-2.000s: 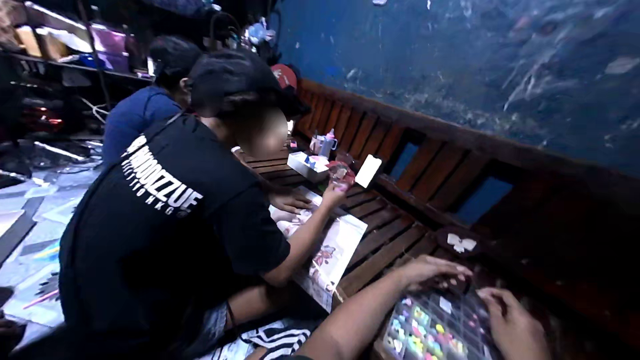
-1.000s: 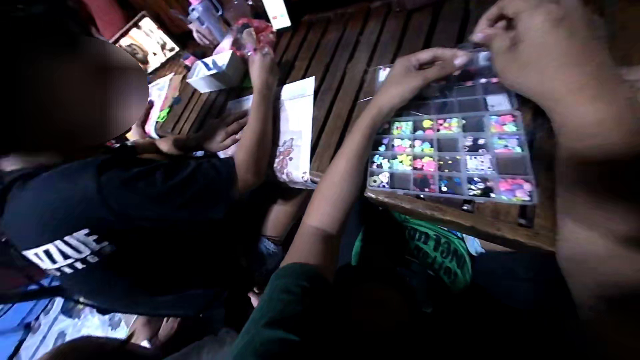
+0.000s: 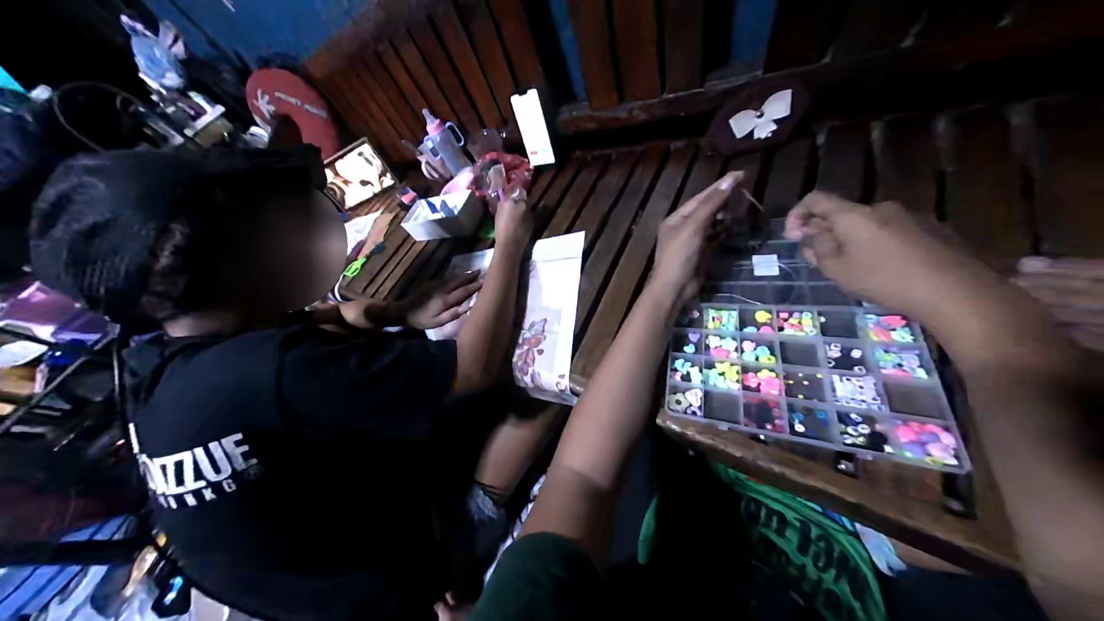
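A clear plastic compartment box [image 3: 811, 379] lies on the wooden slatted bench, its small sections holding beads of many colours. Over its far left corner is my left hand [image 3: 690, 233], thumb and fingers close together at the tips, where a thin pale cord [image 3: 754, 201] shows. My right hand [image 3: 849, 233] hovers above the far part of the box with fingers curled and pinched; blur hides whether the cord reaches them. Beneath and between the hands, a small white square tag [image 3: 765, 265] and a fine loop of thread rest on the transparent lid part.
At left a person in a black shirt [image 3: 285, 414] holds a red item [image 3: 503, 177] over a printed sheet [image 3: 552, 310]. Beyond are a white box [image 3: 442, 216], a bottle [image 3: 444, 142] and a white card [image 3: 532, 128]. A blurred hand [image 3: 1065, 293] shows at the right edge.
The view has swung a lot. My hands stay close together over the far side of the bead box, with a wider gap between them now than a second ago.
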